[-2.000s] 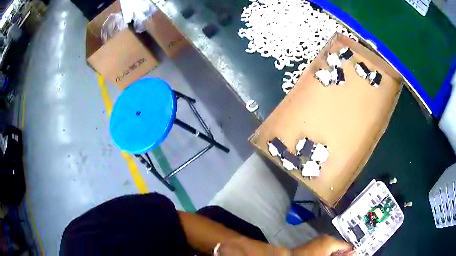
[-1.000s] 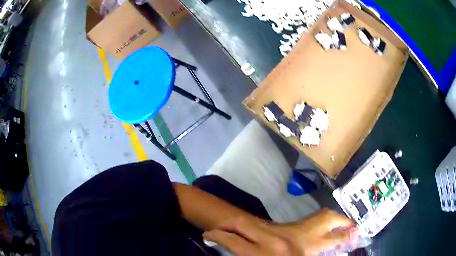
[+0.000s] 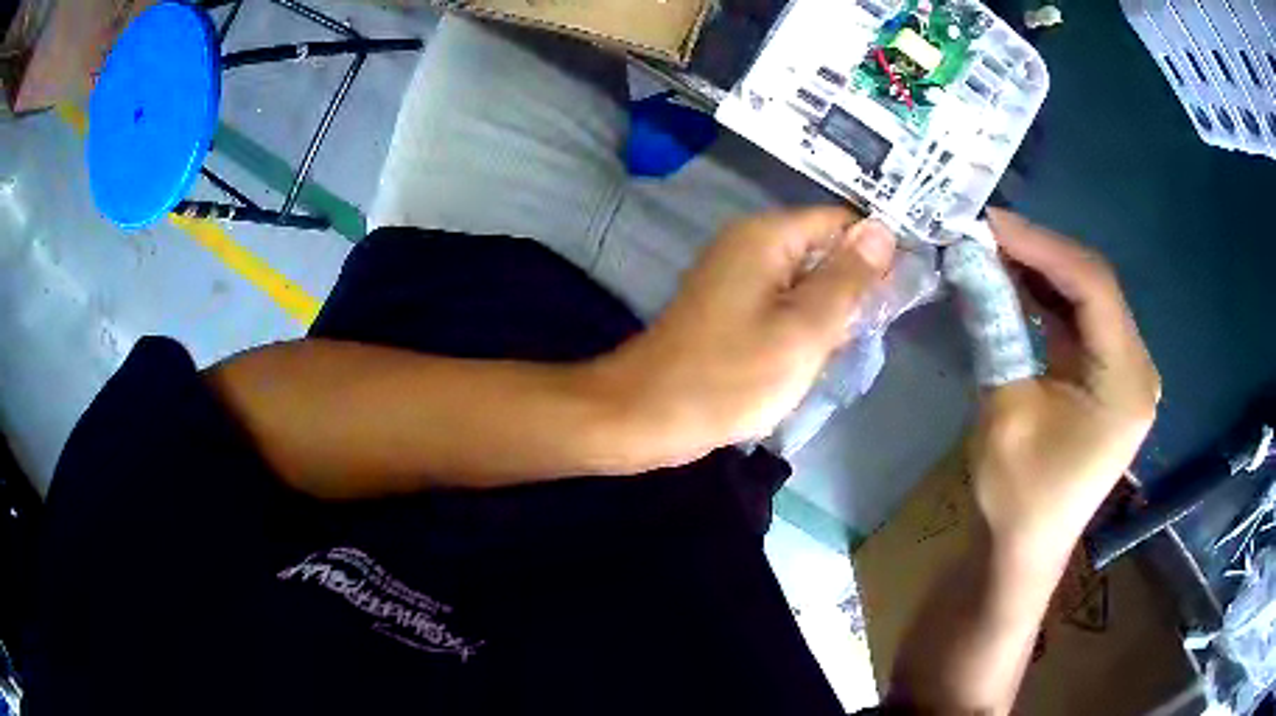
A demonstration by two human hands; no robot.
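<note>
A white socket housing [image 3: 945,133] lies open side up at the bench edge, with a green circuit board [image 3: 924,56] and thin red wires inside. My left hand [image 3: 770,315] is at its near edge, thumb and fingers closed on the clear cord bag [image 3: 875,322], which hangs below. My right hand [image 3: 1071,350] is at the housing's near right corner, curled around a speckled grey cylinder [image 3: 991,311] that rises to the housing edge. Its fingertips are partly hidden behind the cylinder and housing.
A cardboard tray [image 3: 616,25] is cut off at the top. Stacked white slotted covers [image 3: 1210,70] lie at the upper right. A blue stool [image 3: 154,112] stands at the left. A carton [image 3: 938,574] is below the bench, and a black shaft [image 3: 1168,511] and bagged cords [image 3: 1252,616] are at the lower right.
The view has shifted, so the housing appears higher. My right hand has come into view holding the grey cylinder. My left hand is now at the housing's near edge on the clear bag.
</note>
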